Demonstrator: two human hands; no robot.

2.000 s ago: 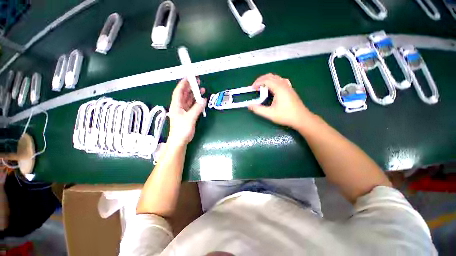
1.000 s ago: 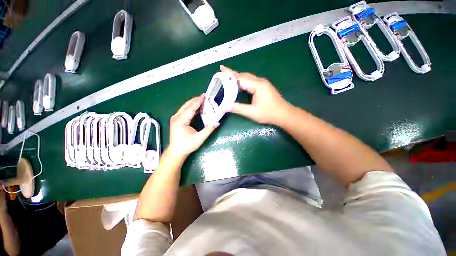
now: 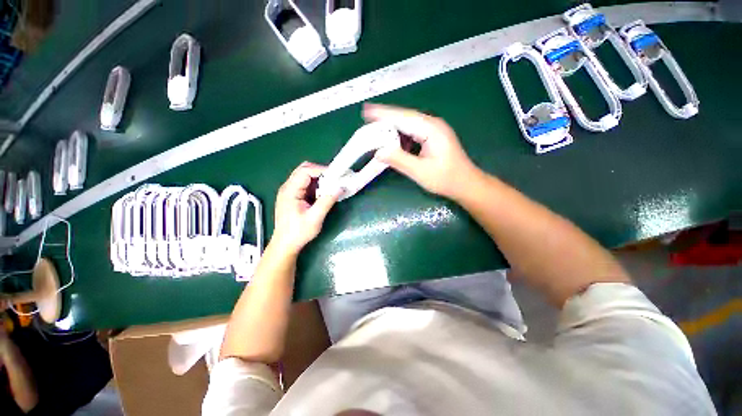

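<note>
A white loop-shaped unit (image 3: 358,159) is held tilted above the green work surface, in front of me. My left hand (image 3: 299,206) grips its lower left end. My right hand (image 3: 429,154) grips its upper right end. No blue shows on the held unit; whether it is one part or two fitted together is hard to tell. Several base housings with blue and silvery patches (image 3: 547,127) lie at the right. A row of overlapping white covers (image 3: 175,231) lies at the left.
A curved pale strip (image 3: 268,123) crosses behind my hands. Beyond it, white units (image 3: 183,73) lie on the green belt. A wooden spool (image 3: 46,290) with white wire is at far left. An open carton (image 3: 154,366) with translucent film stands below the table edge. Part of another person shows lower left.
The separate cover and base housing from two seconds ago now appear together as one piece in both hands. Since one second ago, it has tilted further right. Belt units have shifted.
</note>
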